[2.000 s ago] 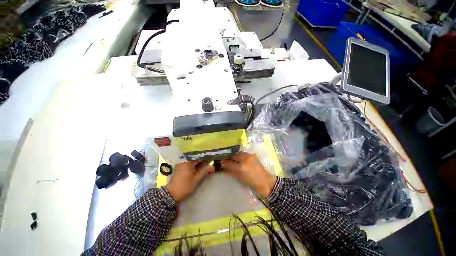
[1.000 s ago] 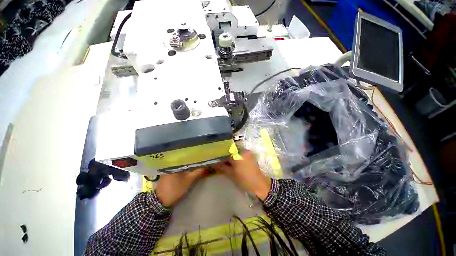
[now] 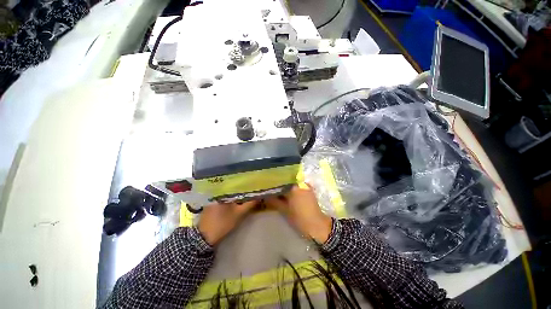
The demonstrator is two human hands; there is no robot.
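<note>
The white sewing machine head (image 3: 241,96) stands in front of me, with a grey and yellow front end. My left hand (image 3: 222,221) and my right hand (image 3: 302,211) meet just below that front end. Their fingertips are close together and partly hidden under the head. A tiny dark piece (image 3: 262,206) shows between the fingertips, too small to make out. A pile of black loops (image 3: 134,209) lies on the metal plate left of the machine. A single black ring (image 3: 193,209) lies partly hidden at the machine's left front corner.
A crinkled clear plastic bag (image 3: 432,175) full of black pieces lies right of the machine. A control panel (image 3: 461,71) stands on an arm behind it. Yellow tape (image 3: 260,282) edges the work surface near me. Small black scraps (image 3: 33,275) lie on the far left table.
The view tilted closer to the machine head, then eased partly back. Both hands stay together at the front end; their fingertips are now more covered by the head than two seconds ago.
</note>
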